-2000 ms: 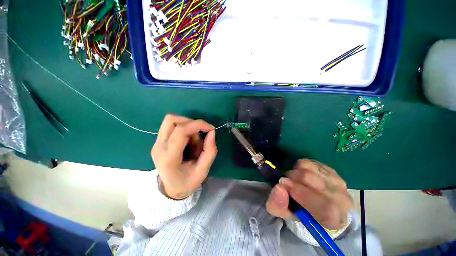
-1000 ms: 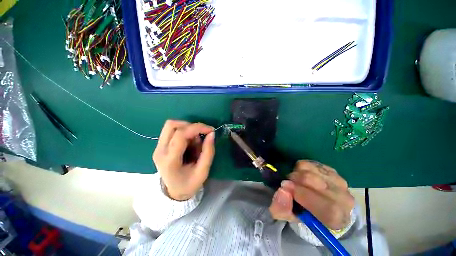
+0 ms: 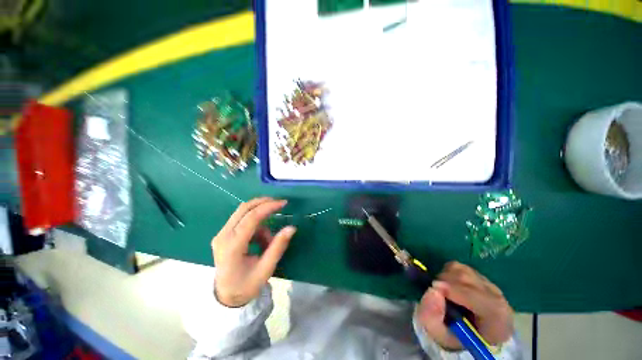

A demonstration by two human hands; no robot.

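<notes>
My left hand [image 3: 248, 249] is left of the black work pad [image 3: 373, 242], thumb and forefinger apart. The thin solder wire [image 3: 184, 167] runs from the left to this hand and shows again beyond its fingers, its end short of the board; no pinch on it is visible. A small green PCB [image 3: 350, 222] lies at the pad's left edge. My right hand [image 3: 468, 306] holds the soldering iron [image 3: 387, 242], blue and black, its silver tip over the pad, just right of and above the board, seemingly not touching it.
A blue-rimmed white tray [image 3: 501, 105] holds heaped lead wires [image 3: 304, 125]. Soldered assemblies [image 3: 227, 133] lie left of it, with tweezers [image 3: 162, 200], a plastic bag [image 3: 104, 176] and a red bin [image 3: 46, 165] beyond. Loose PCBs [image 3: 498, 223] and a white tub [image 3: 588, 151] are at right.
The view has shifted, showing more of the tray and the red bin. My left thumb and forefinger have parted from the solder wire. The iron's tip and the wire's end have come away from the board.
</notes>
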